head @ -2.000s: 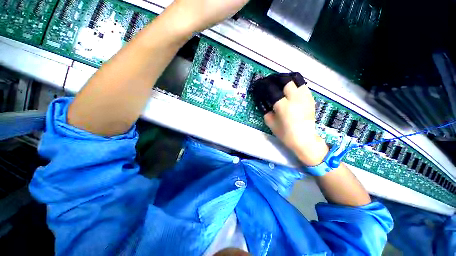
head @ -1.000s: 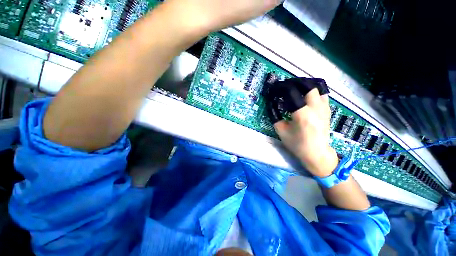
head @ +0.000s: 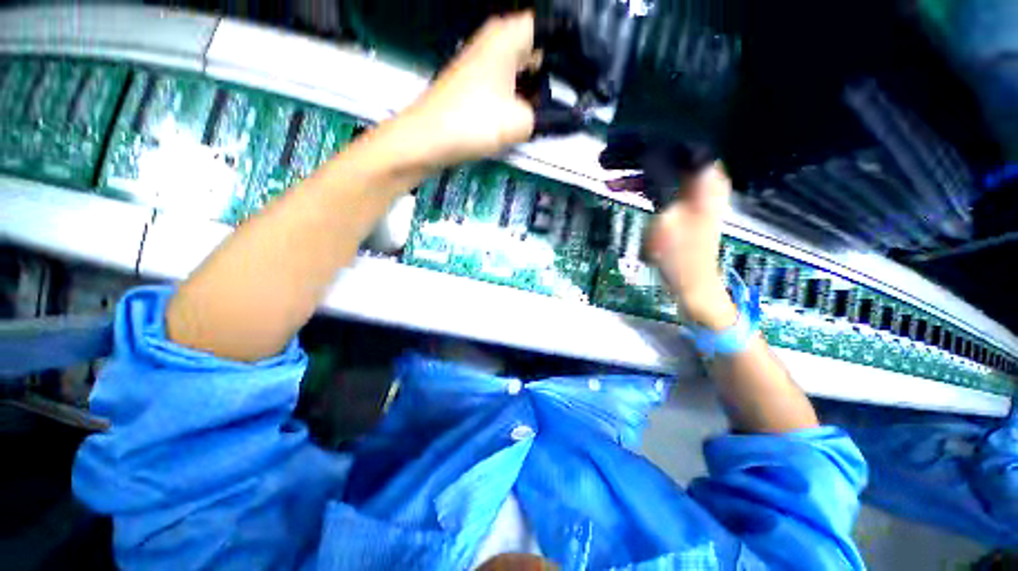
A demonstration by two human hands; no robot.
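Observation:
My left hand (head: 486,95) is blurred above the rail's far edge. Its dark-covered fingertips merge with the dark tray area behind. My right hand (head: 690,229), with a light blue strap (head: 731,335) on its wrist, is over the far edge of the boards. Its black-covered fingers point up and left, and a small reddish edge shows beside them. Whether either hand holds a part is hidden by blur and darkness. Below the hands lies a green circuit board (head: 474,240) with white glare and dark parts.
The white near rail (head: 480,318) runs across in front of my body. More green boards (head: 50,123) lie to the left, and boards with rows of black blocks (head: 860,307) run right. Stacked trays (head: 882,178) stand at the upper right. Blue clothing (head: 949,457) shows at the lower right.
My right hand has lifted off the board towards the far rail. My left hand, cut off by the top edge before, now shows with its fingers. The view has shifted, so more shows beyond the rail.

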